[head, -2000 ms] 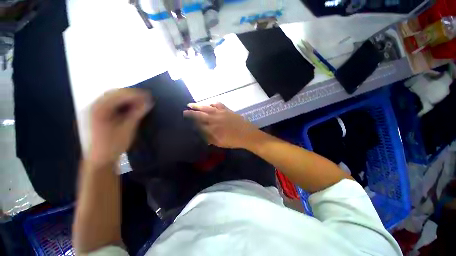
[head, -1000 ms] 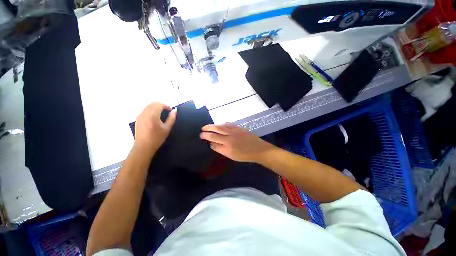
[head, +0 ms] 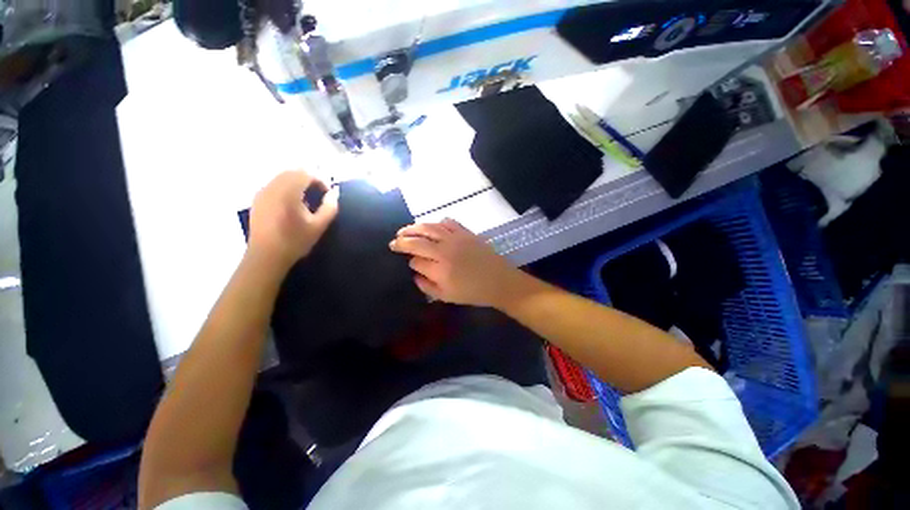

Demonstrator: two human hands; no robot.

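A black garment panel [head: 344, 264] lies on the white table and hangs over its front edge towards my lap. Its top edge is at the brightly lit presser foot [head: 384, 149]; glare hides the needle. My left hand [head: 289, 219] is on the panel's upper left part, thumb and fingers curled at the cloth. My right hand [head: 449, 261] rests on the panel's right edge with fingers extended. Small black cut pieces [head: 536, 149] lie stacked right of the needle. The white sewing machine [head: 469, 50] stands behind.
Long black panels [head: 80, 249] lie at the left. A yellow-green tool [head: 609, 137], a blue stick [head: 621, 131] and a dark rectangle [head: 690, 145] lie at the right. A blue basket [head: 773, 319] with black pieces is lower right, a red tray [head: 866, 85] upper right.
Two seconds ago my left hand was blurred above the cloth; it is now on it. Since one second ago, the panel's top edge has moved up to the presser foot, both hands with it.
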